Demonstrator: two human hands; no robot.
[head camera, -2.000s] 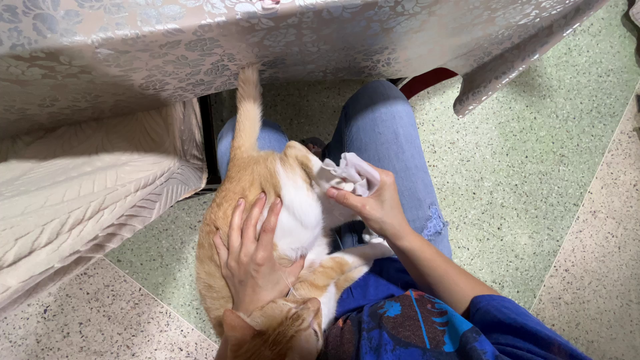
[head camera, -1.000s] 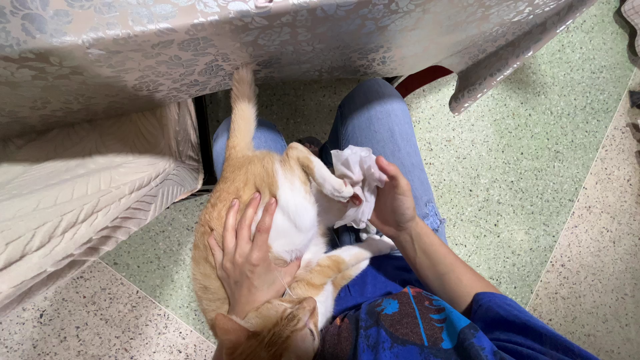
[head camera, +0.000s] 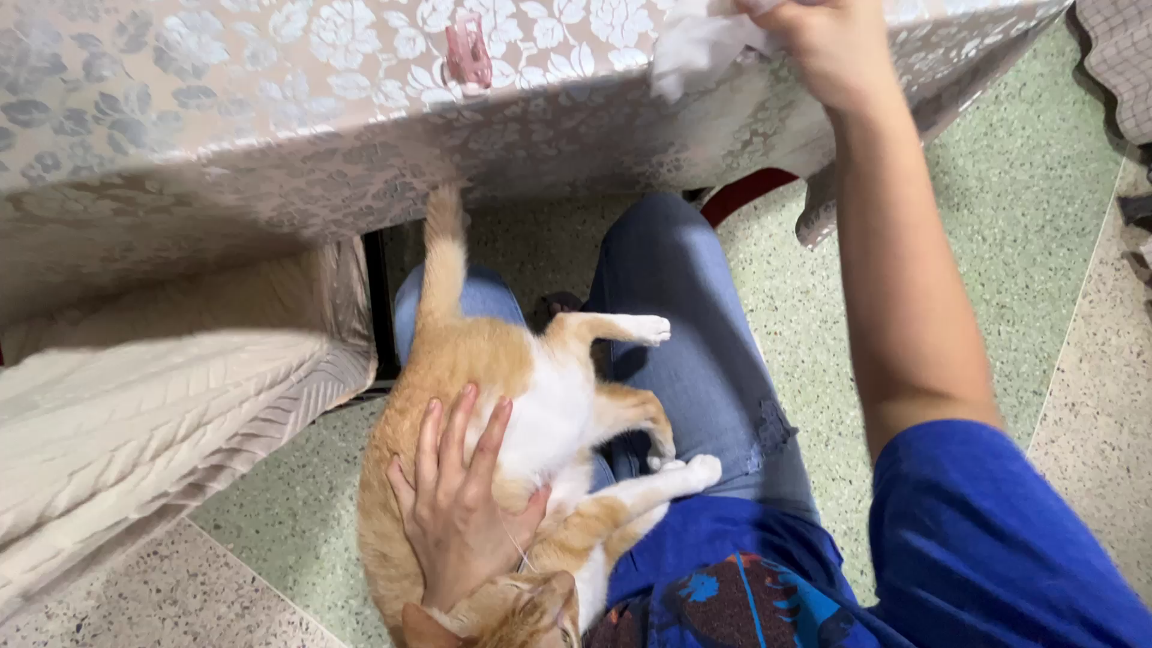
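An orange and white cat (head camera: 549, 405) lies on its side across my lap, its head at the bottom of the view and its tail up by the table edge. My left hand (head camera: 468, 490) rests on the cat's side and chest with its fingers spread. My right hand (head camera: 810, 40) is raised at the top, over the table's edge, with a crumpled white tissue (head camera: 702, 45) hanging from its fingers. Part of that hand is cut off by the frame. The cat's white hind paw (head camera: 650, 329) points right over my jeans (head camera: 684, 315).
A table with a silvery floral tablecloth (head camera: 270, 99) spans the top, bearing a pink hair claw clip (head camera: 468, 52). At the left is a cream padded fabric seat cover (head camera: 180, 405). A curved red object (head camera: 751, 191) shows under the table. The floor (head camera: 999, 243) is speckled green and beige.
My right hand has moved from the cat's hind paws up to the table edge, still with the tissue. The cat's hind legs now extend right. My left hand stays on the cat.
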